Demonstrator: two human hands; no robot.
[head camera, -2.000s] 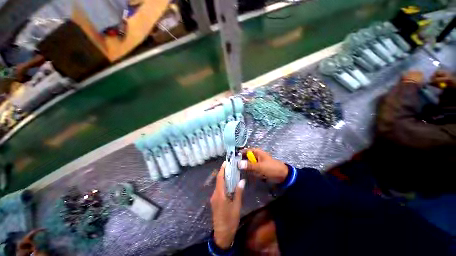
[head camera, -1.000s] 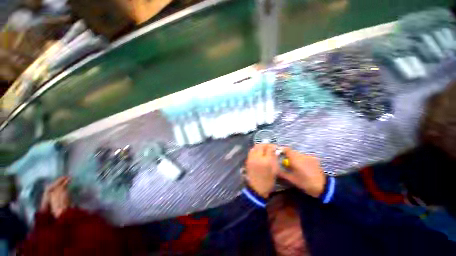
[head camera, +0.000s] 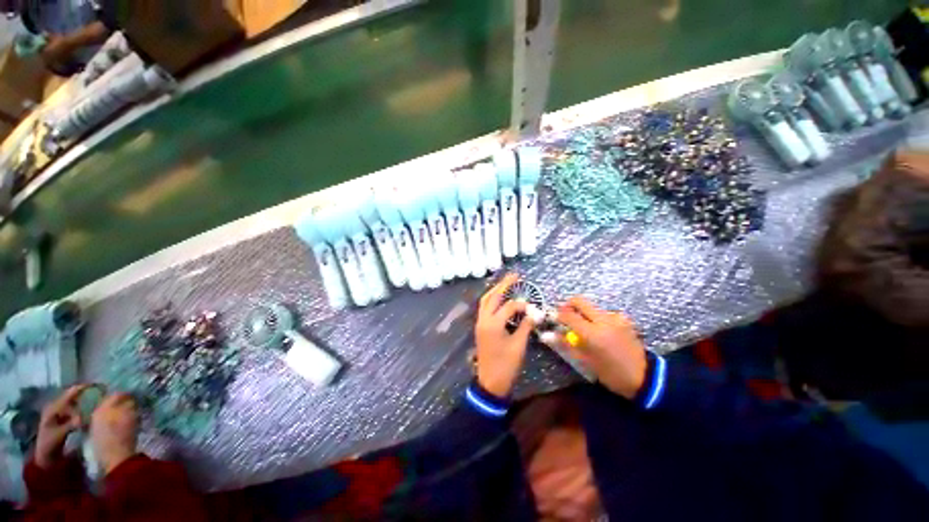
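Note:
A handheld fan (head camera: 526, 294) is held low over the bench, its round dark-spoked grille facing up and its handle pointing down to the right. My left hand (head camera: 498, 342) is closed around the fan's head. My right hand (head camera: 609, 347) is at the joint of head and handle, with a yellow hand tool (head camera: 572, 337) between its fingers. The tool's tip is hidden. A row of several fans (head camera: 438, 235) stands side by side at the belt edge. A heap of turquoise parts (head camera: 601, 184) lies beside a heap of dark mixed parts (head camera: 703, 168).
A single fan (head camera: 311, 360) lies grille-up at left. More fans (head camera: 784, 127) lie at upper right. Mixed small parts (head camera: 188, 362) lie at left, near another person's hands (head camera: 110, 428). A person's head (head camera: 881, 235) is at right. A metal upright (head camera: 532, 66) stands before the green belt (head camera: 407, 112).
The fan was upright and side-on two seconds ago; now its grille faces up and it is held lower. My left hand has moved from the handle to the head. The camera view has shifted.

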